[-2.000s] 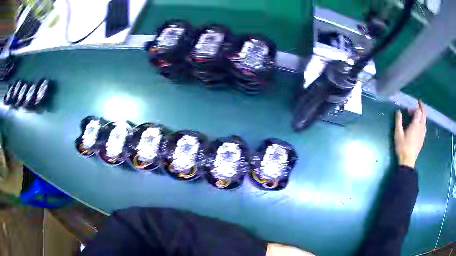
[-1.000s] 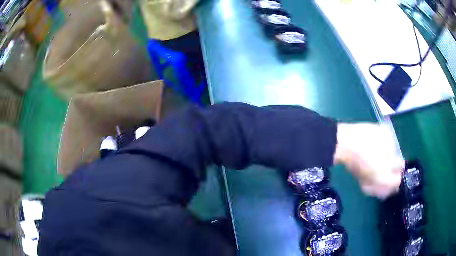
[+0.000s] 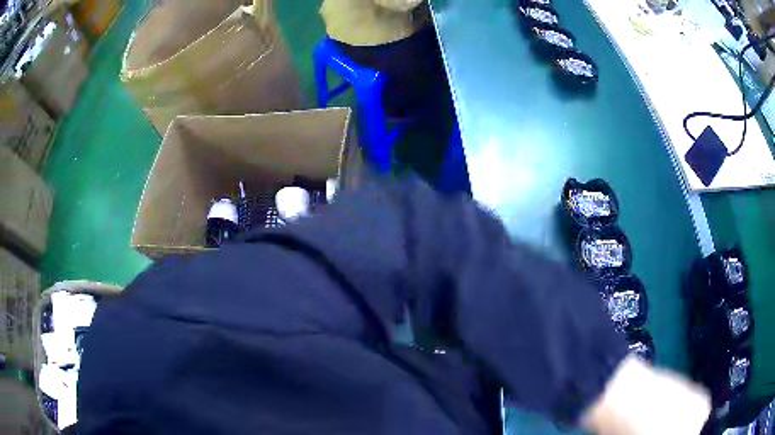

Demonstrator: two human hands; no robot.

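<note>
My left hand is blurred at the lower right, at the end of a dark sleeve; its fingers cannot be made out, nor whether it holds anything. My right hand is not in view. A row of round black housings with pale silver rectangles inside stands on the green mat just beyond my left hand; my sleeve and hand hide its near end. More black housings stand in stacks at the right.
Another housing row is farther up the bench. A white board bears a black box with a cable. An open carton holds white and black parts on the floor. A blue stool is beside a seated person.
The view has swung left from the bench to the floor cartons. My left hand has moved from beside the stacked housings towards the lower edge; my right hand has left the picture.
</note>
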